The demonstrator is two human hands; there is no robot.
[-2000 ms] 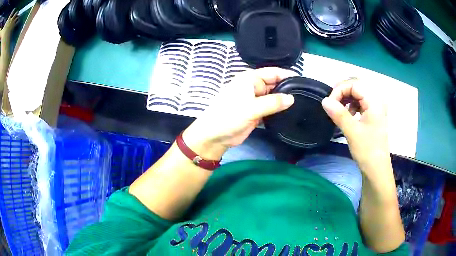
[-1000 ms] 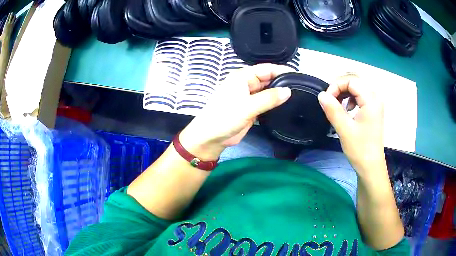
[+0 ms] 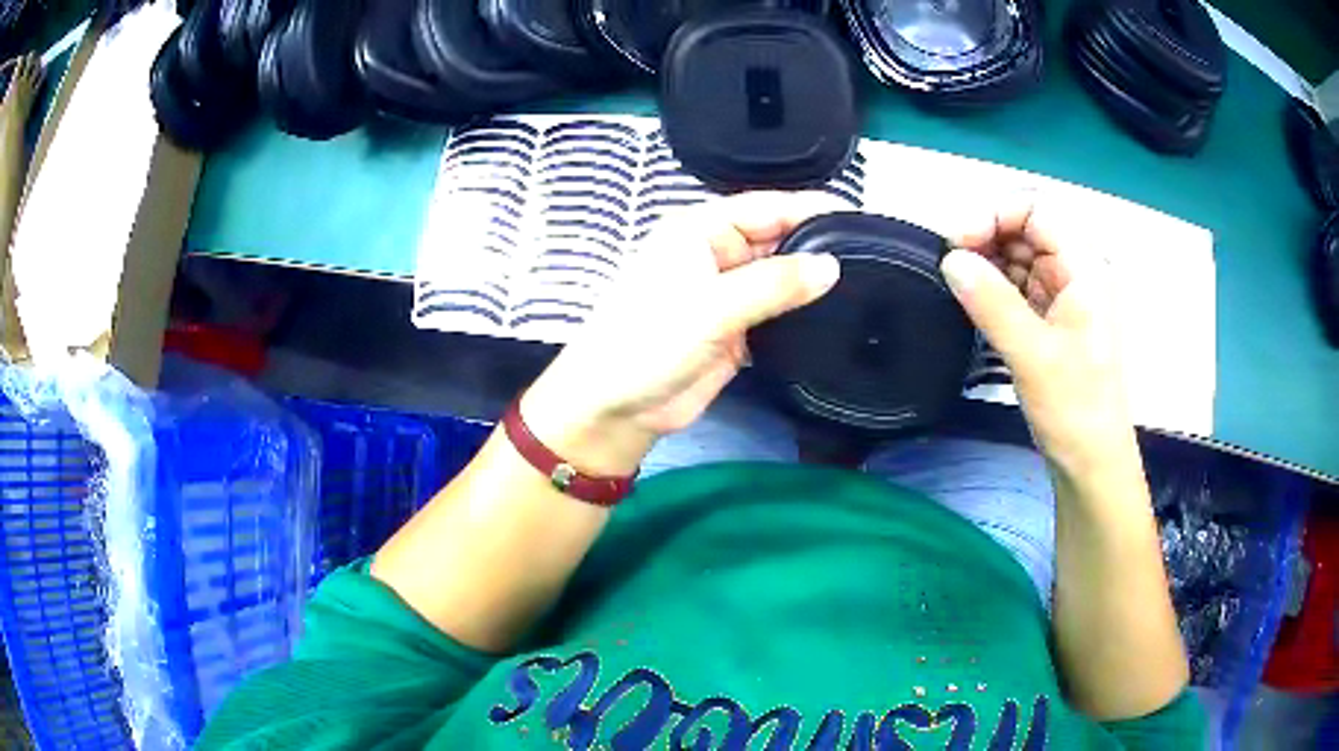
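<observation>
A black rounded moulded shell [image 3: 869,330] is held over the lap at the bench edge. My left hand [image 3: 690,316] grips its upper left, thumb on the face and fingers behind. My right hand [image 3: 1043,323] is at its upper right rim, thumb and fingertips pinched at the edge. Whether a strip lies under the fingertips cannot be told. The white sticker sheet [image 3: 1160,330] lies behind the hands, with columns of black arcs at its left and a blank right part.
Another black shell [image 3: 764,97] rests over the sheet's back edge. Leaning black shells [image 3: 397,59] line the back left. An open glossy shell [image 3: 947,37] and a stack [image 3: 1148,66] stand back right. A cardboard box [image 3: 96,191] and blue crates [image 3: 220,499] are at left.
My right thumb and fingers have shifted slightly along the upper right rim and now sit closer against the shell. The left hand keeps its grip. The whole view has shifted slightly.
</observation>
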